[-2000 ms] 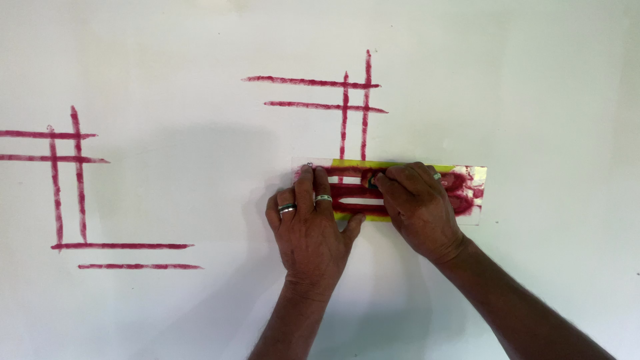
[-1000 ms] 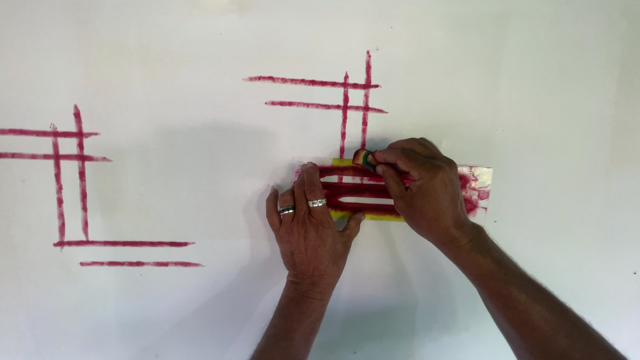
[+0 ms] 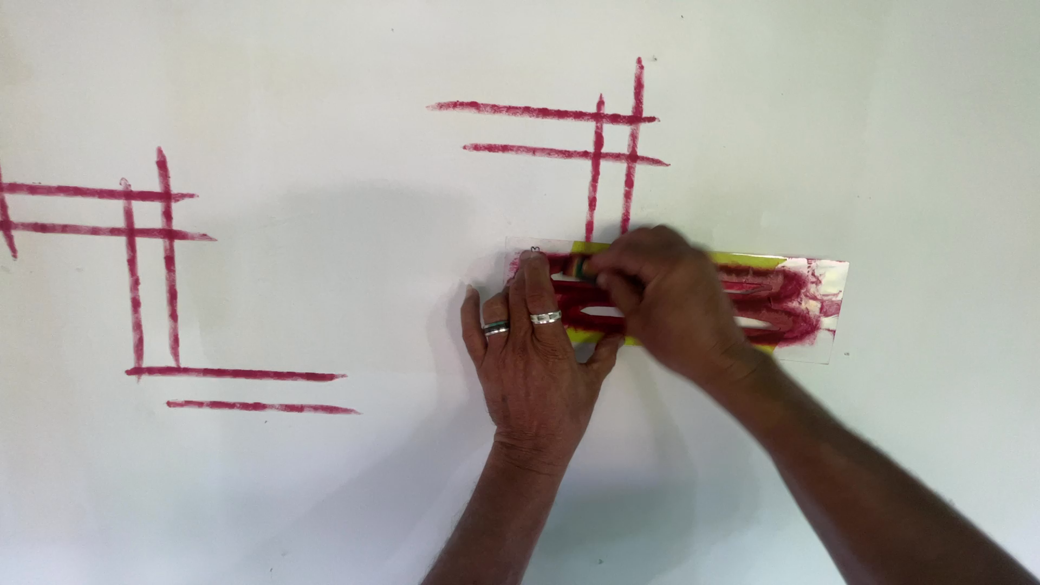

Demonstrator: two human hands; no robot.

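Observation:
A clear plastic stencil [image 3: 833,284] with yellow edging and two long slots lies flat against the white surface, smeared with dark red paint. My left hand [image 3: 536,357], with rings on two fingers, presses its spread fingertips on the stencil's left part and seems to grip nothing. Pinched in the fingers of my right hand [image 3: 678,301] is a small dark-and-tan applicator, perhaps a sponge piece [image 3: 582,268], at the upper slot near my left fingertips. My right hand covers the middle of the stencil.
Crossing red painted stripes [image 3: 597,154] stand just above the stencil, two of them running down to its upper edge. More red stripes [image 3: 134,284] form a stepped pattern at the left, ending in two level stripes [image 3: 244,374]. All are on the white surface [image 3: 341,268].
My right hand has moved left along the stencil since two seconds ago, and the applicator is now close to my left fingertips. My left hand has stayed in place on the stencil.

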